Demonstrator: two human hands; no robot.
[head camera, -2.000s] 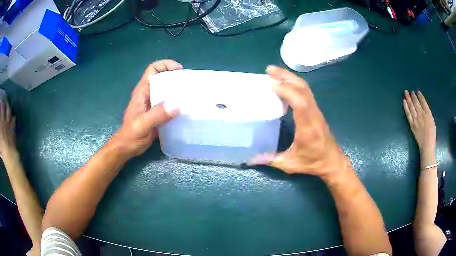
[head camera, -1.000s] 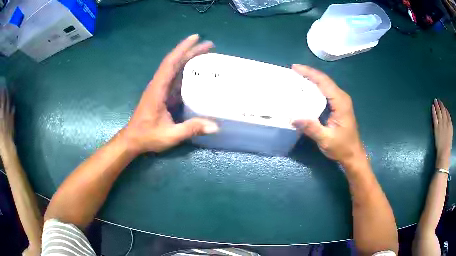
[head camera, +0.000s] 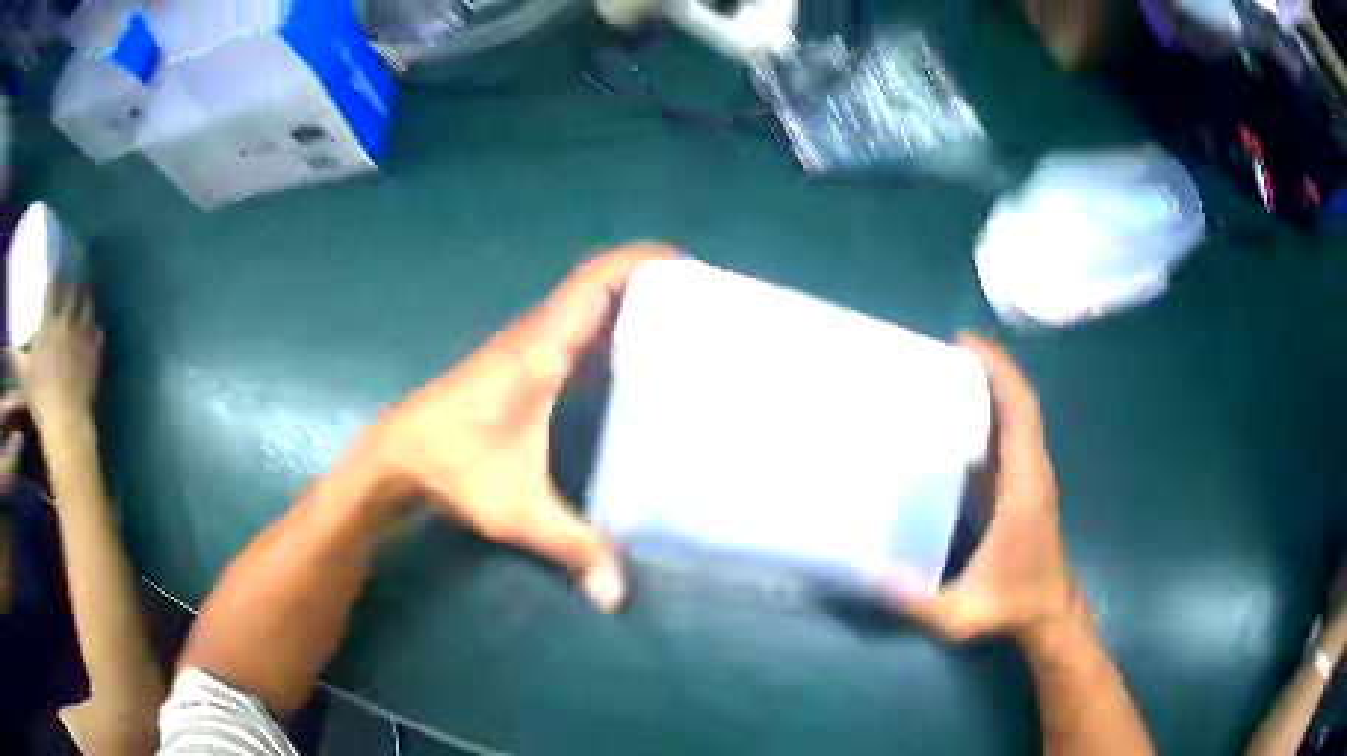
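The white appliance unit is held between my two hands over the green bench, tilted, with a broad white face towards me and a pale frosty edge at its lower right. It is blurred and no buttons or grilles can be made out. My left hand grips its left end, thumb at the lower left corner. My right hand grips its right end, with fingers at the upper right corner and thumb at the lower edge. The unit hides part of both hands.
Blue-and-white cartons stand at the back left. A clear plastic bag lies at the back. A translucent housing lies at the back right. Another person's hand is at the left by a white oval part; another forearm is at the lower right.
The unit has tilted so its broad face shows, and moved slightly right and lower in view with both hands. A white oval part now shows by the person's hand at the left. The view has shifted.
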